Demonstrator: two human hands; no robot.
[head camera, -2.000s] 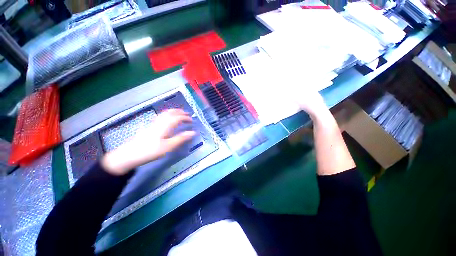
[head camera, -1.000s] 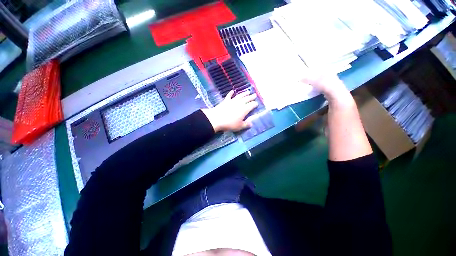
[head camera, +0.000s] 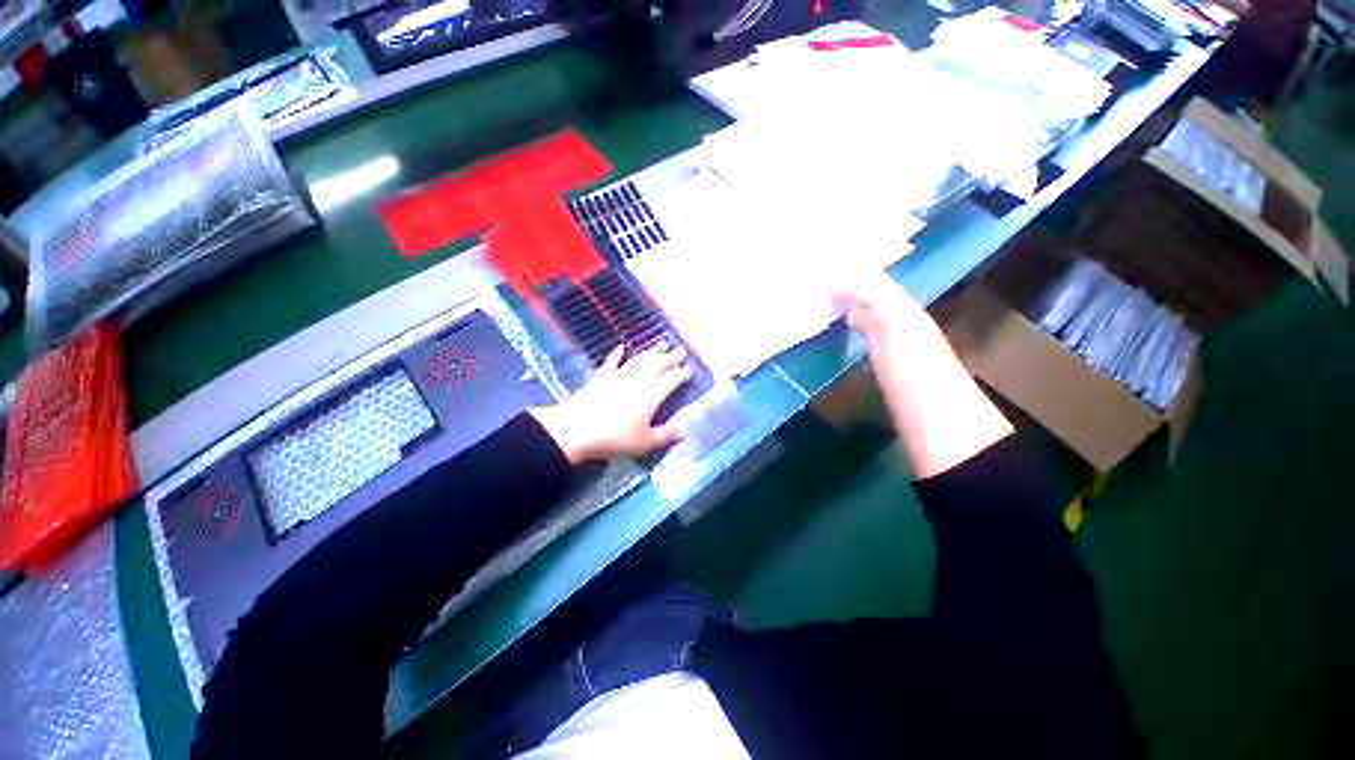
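Note:
The dark laptop bottom cover lies on a bubble wrap mat, partly hidden by my left sleeve. Its rectangular opening and two round red vents show. My left hand rests with spread fingers on the lower part of the sheet of black pads; whether a pad is between the fingertips cannot be told. My right hand is at the near edge of the white sheets, fingertips by the edge; its grip is unclear.
Red film lies behind the pads, beside a sheet of rubber feet. Red bubble bags and a bubble-wrapped stack are at left. Cardboard boxes with packed items stand below the bench at right.
My left hand has moved from over the cover to the black pad sheet and stays there. My right hand remains at the white sheets. The camera view has shifted.

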